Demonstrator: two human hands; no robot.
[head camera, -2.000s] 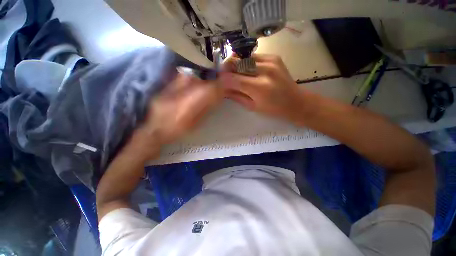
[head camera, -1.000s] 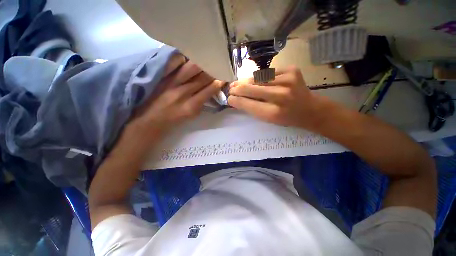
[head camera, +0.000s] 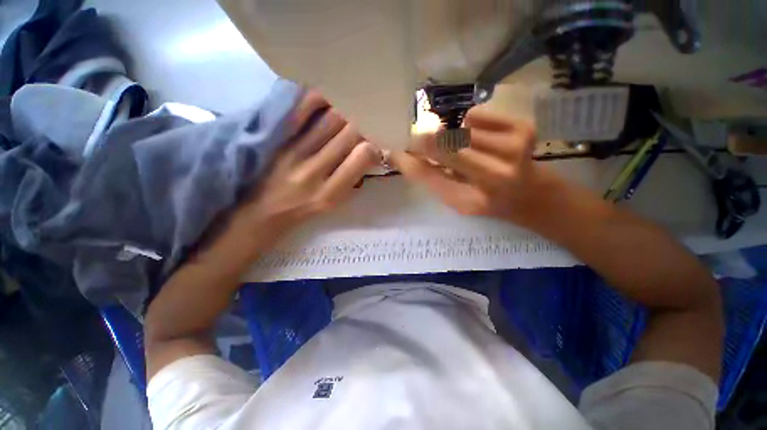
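Note:
The grey-blue garment (head camera: 177, 180) lies heaped at the left, and part of it runs under and into my left hand (head camera: 315, 164). The left fingers are closed on the cloth. My right hand (head camera: 484, 164) is just right of it, fingers bent and a little blurred; its thumb and index tips are near the left fingertips, and whether they hold cloth is hidden. The sewing machine head (head camera: 336, 59) stands above both hands. The lit needle area (head camera: 426, 117) is partly hidden by the head and right hand.
Black scissors (head camera: 733, 197) and a slim yellow-green tool (head camera: 631, 172) lie at the right. A black pad (head camera: 643, 109) is behind a pale ribbed block (head camera: 582, 113). A printed scale (head camera: 404, 248) runs along the front edge. Blue baskets (head camera: 290, 319) are below.
My view has shifted, so the machine head sits further right. The small pale cloth edge between my fingertips is now mostly hidden. My right fingers have bent and lifted slightly.

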